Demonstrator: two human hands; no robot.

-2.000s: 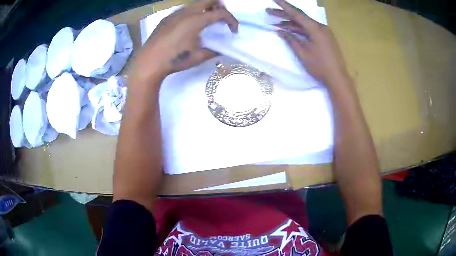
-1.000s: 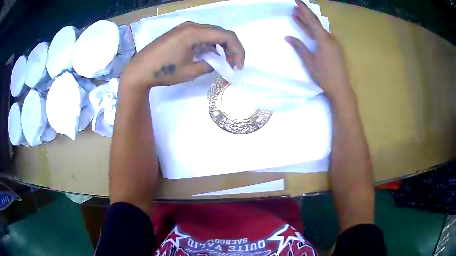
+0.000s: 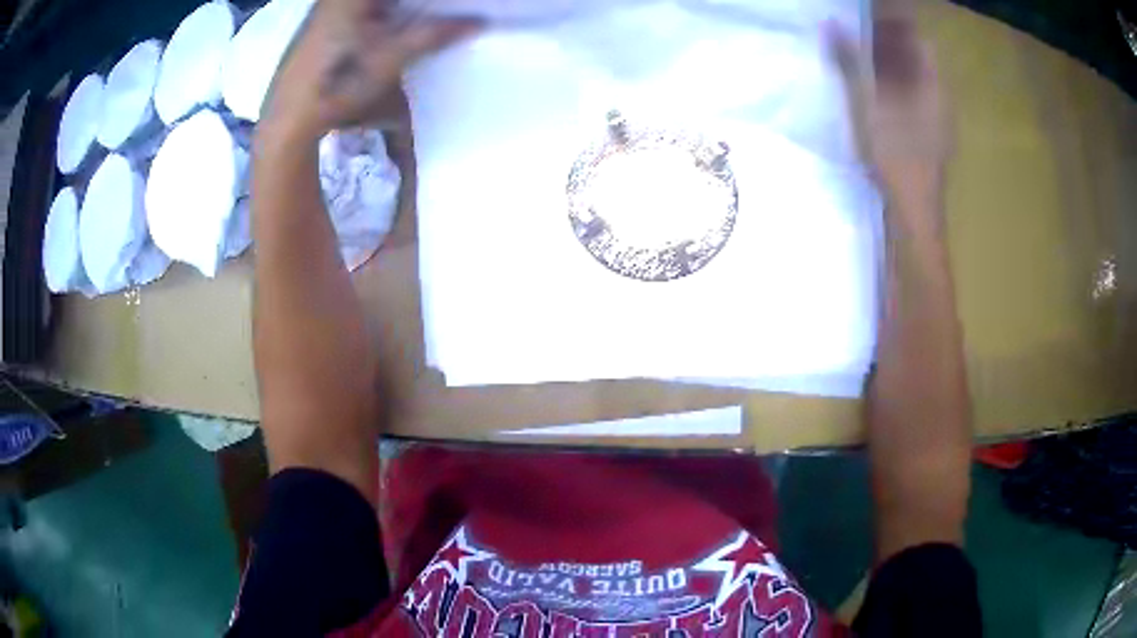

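A round gold-coloured metal piece (image 3: 647, 263) with a patterned rim, a bright centre and small lugs lies on the stack of white tissue sheets (image 3: 524, 312). My left hand (image 3: 355, 62) is blurred at the stack's upper left, with its fingers reaching over the paper edge. My right hand (image 3: 900, 106) is blurred at the stack's upper right edge, with its thumb side towards the paper. Neither hand touches the metal piece. Whether either hand pinches a sheet cannot be told. The top of the stack is cut off by the picture edge.
White wrapped pieces (image 3: 192, 187) lean in two rows at the left, partly behind my left arm. A crumpled parcel (image 3: 359, 193) lies beside the stack. A narrow paper strip (image 3: 661, 424) lies near the front edge of the cardboard cover (image 3: 1022, 274).
My left hand has moved up and left, and my right hand outward. The gathered tissue that partly covered the metal piece is no longer bunched there; its whole rim shows. The view has shifted.
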